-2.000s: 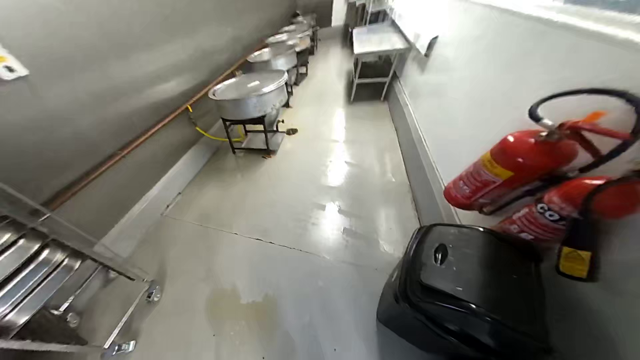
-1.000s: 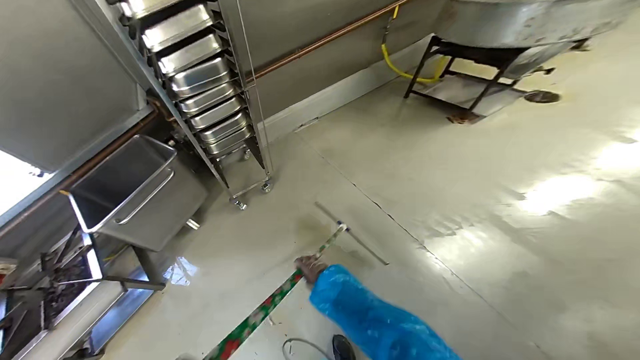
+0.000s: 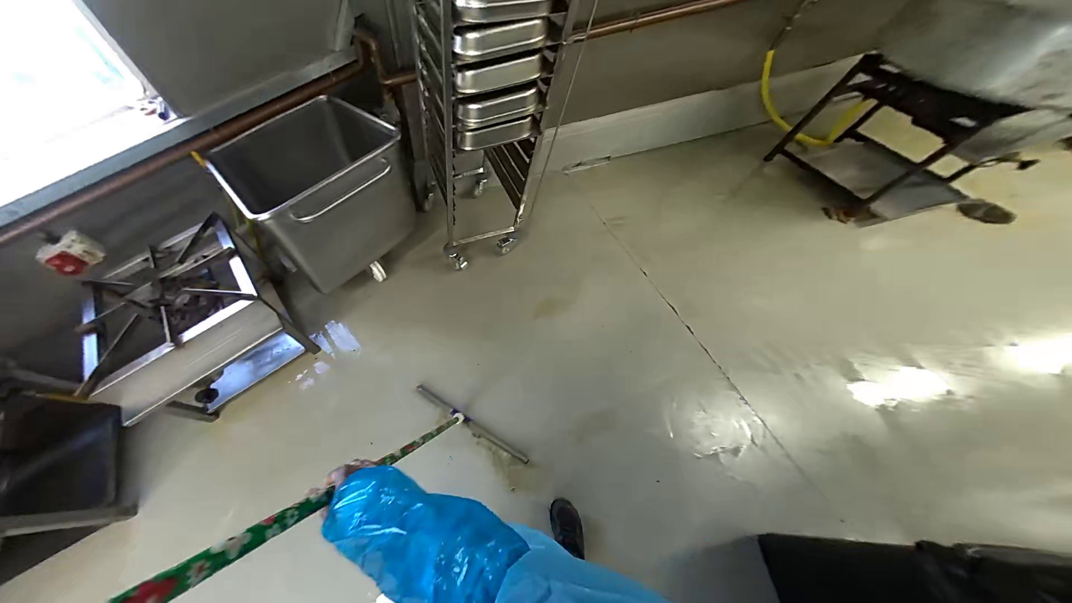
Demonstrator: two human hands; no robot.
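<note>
My right hand (image 3: pixel 342 479), its forearm in a blue plastic sleeve cover (image 3: pixel 431 532), is closed around a green pole with a floral pattern (image 3: pixel 243 543). The pole runs from the bottom left up to a floor squeegee head (image 3: pixel 473 425), which lies on the pale, shiny floor beside a yellowish wet patch (image 3: pixel 507 465). A dark shoe (image 3: pixel 567 526) shows just right of the sleeve. My left hand is out of the picture.
A gas burner stand (image 3: pixel 180 306), a wheeled steel tub (image 3: pixel 335 197) and a tray rack on casters (image 3: pixel 494 239) line the wall. At upper right a large metal pan rests on a black stand (image 3: pixel 900 151) near a yellow hose (image 3: pixel 775 105). A black bin (image 3: pixel 879 569) is at bottom right.
The view has swung left from the aisle with the fire extinguishers. Since one second ago the squeegee has come nearer to the dark shoe, my right hand still around its pole.
</note>
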